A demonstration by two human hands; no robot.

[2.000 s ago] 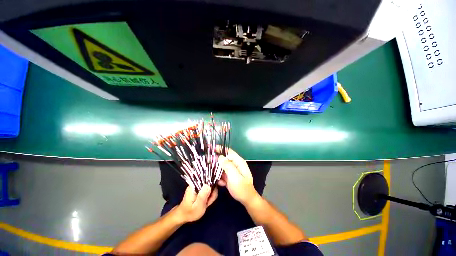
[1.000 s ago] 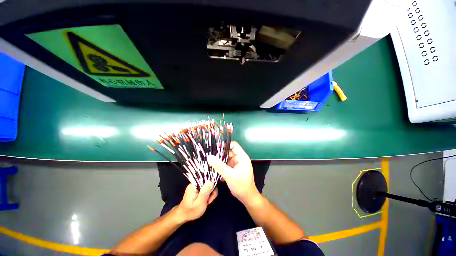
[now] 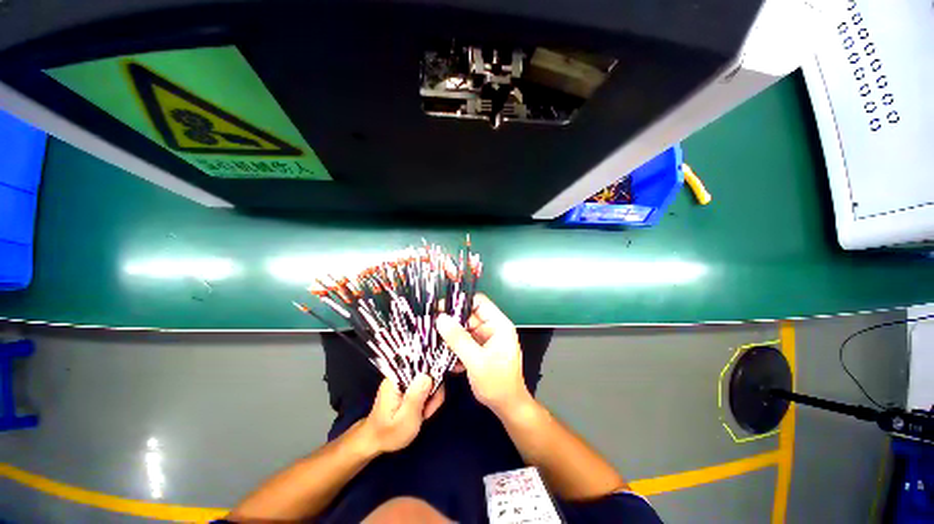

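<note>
A fanned bundle of wire leads (image 3: 394,312), black and white-pinkish with reddish-orange ends, points up and away over the bench's front edge. My left hand (image 3: 401,411) is closed around the bundle's lower end. My right hand (image 3: 485,348) is at the bundle's right side, its thumb and fingers on the rightmost leads; the fingertips are partly hidden behind the wires. Beyond the bundle stands the stripping and crimping machine (image 3: 379,154) with its black front and metal mechanism (image 3: 497,87) in a window.
The green bench (image 3: 748,225) runs across the view. A blue small parts box (image 3: 627,213) and a yellow handle (image 3: 695,184) lie right of the machine. A white box (image 3: 891,174) stands far right, a blue bin (image 3: 18,205) far left. A black round base (image 3: 760,390) stands on the floor.
My right thumb has moved from low on the bundle up and toward its right edge, and the right-hand leads have shifted slightly. My left hand keeps its hold. The view has shifted slightly.
</note>
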